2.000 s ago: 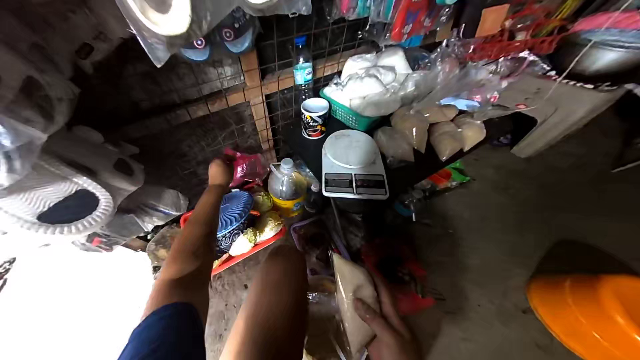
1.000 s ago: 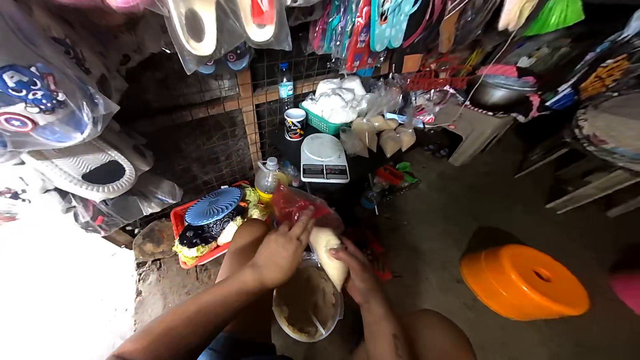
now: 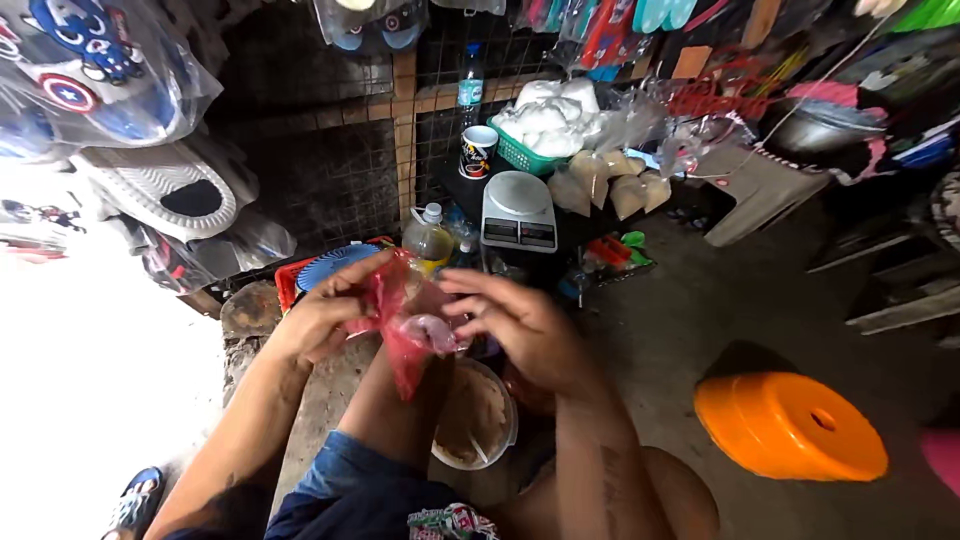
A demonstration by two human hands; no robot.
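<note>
A red plastic bag (image 3: 405, 352) hangs from my left hand (image 3: 322, 315), whose fingers pinch its left side above my knee. My right hand (image 3: 517, 322) is at the bag's right side, fingers spread and slightly blurred; whether it grips the plastic is unclear. Clear plastic with a pale, twisted part shows at the bag's mouth. Below, between my legs, a round tub (image 3: 472, 420) holds a light brown substance and a spoon-like white utensil. Beyond my hands, a kitchen scale (image 3: 519, 210) with a bare platform stands on the black table.
Filled clear bags (image 3: 630, 195), a printed cup (image 3: 478, 152) and a green basket (image 3: 525, 154) of white bags crowd the table. A yellow-liquid jug (image 3: 429, 240) stands behind my left hand. An orange stool (image 3: 787, 427) is at right. Packaged slippers (image 3: 165, 187) hang at left.
The filled pale bag held in my right hand earlier is no longer plainly visible. The red bag, beside it a second ago, is now raised and spread between my hands.
</note>
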